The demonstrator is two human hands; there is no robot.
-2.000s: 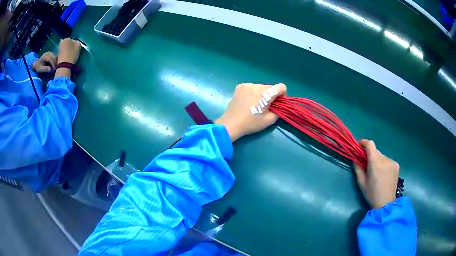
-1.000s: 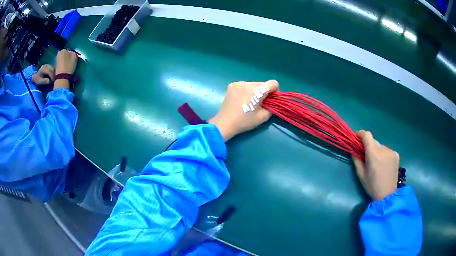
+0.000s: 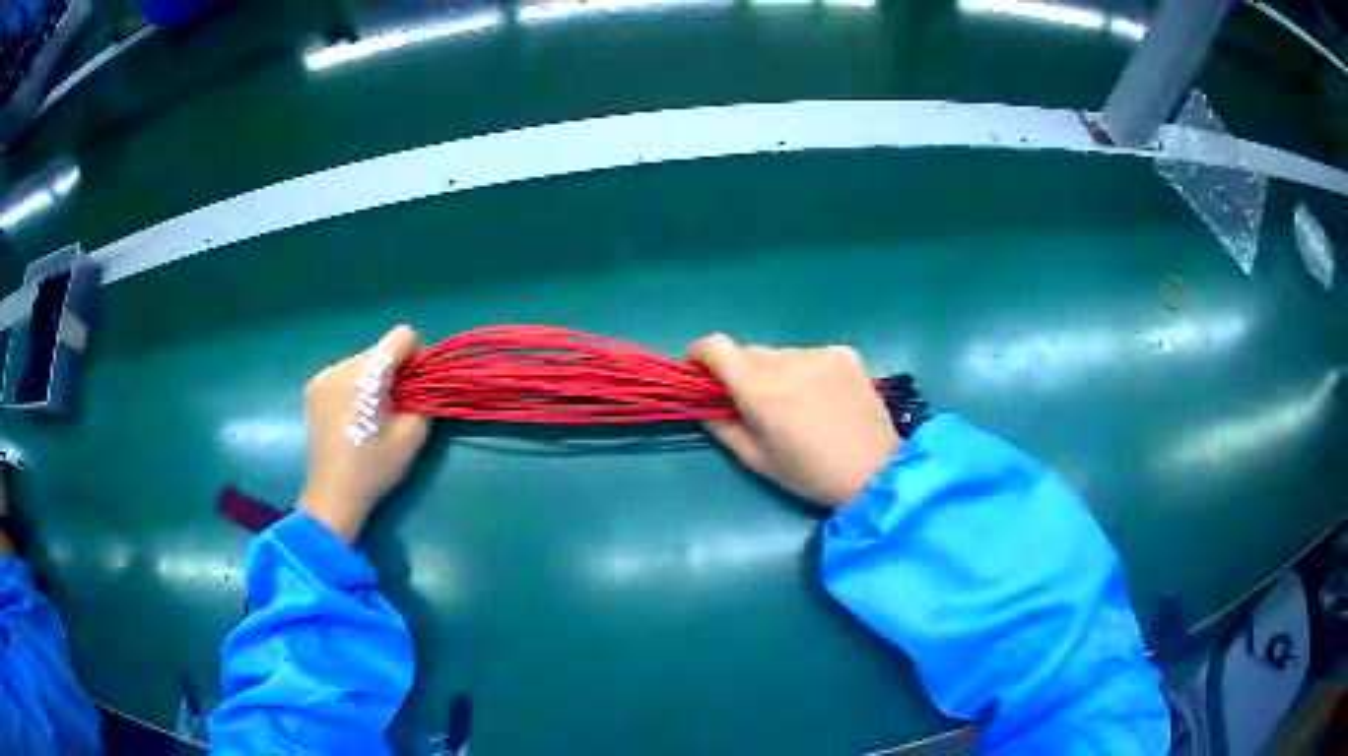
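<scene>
A bundle of red wires (image 3: 569,378) runs nearly level between my hands, a little above the green bench, bowed slightly upward. My left hand (image 3: 355,428) is closed around its left end; small white connectors (image 3: 370,399) stick out past the knuckles. My right hand (image 3: 806,421) is closed around the right end, and black ends (image 3: 903,400) show beyond it. A dark maroon strap end (image 3: 249,510) sticks out at my left wrist. The wire parts inside both fists are hidden.
A grey parts bin (image 3: 67,332) with dark contents is at the far left, above a neighbour's blue sleeve (image 3: 42,665). A white strip (image 3: 651,141) crosses the bench. A grey post (image 3: 1165,67), clear plastic (image 3: 1224,185) and a small yellowish loop (image 3: 1172,294) are at right.
The view has swung right, so my hands, the bin and the neighbour appear further left. The wire bundle now lies nearly level instead of sloping. Black ends past my right hand show more. Both grips remain closed.
</scene>
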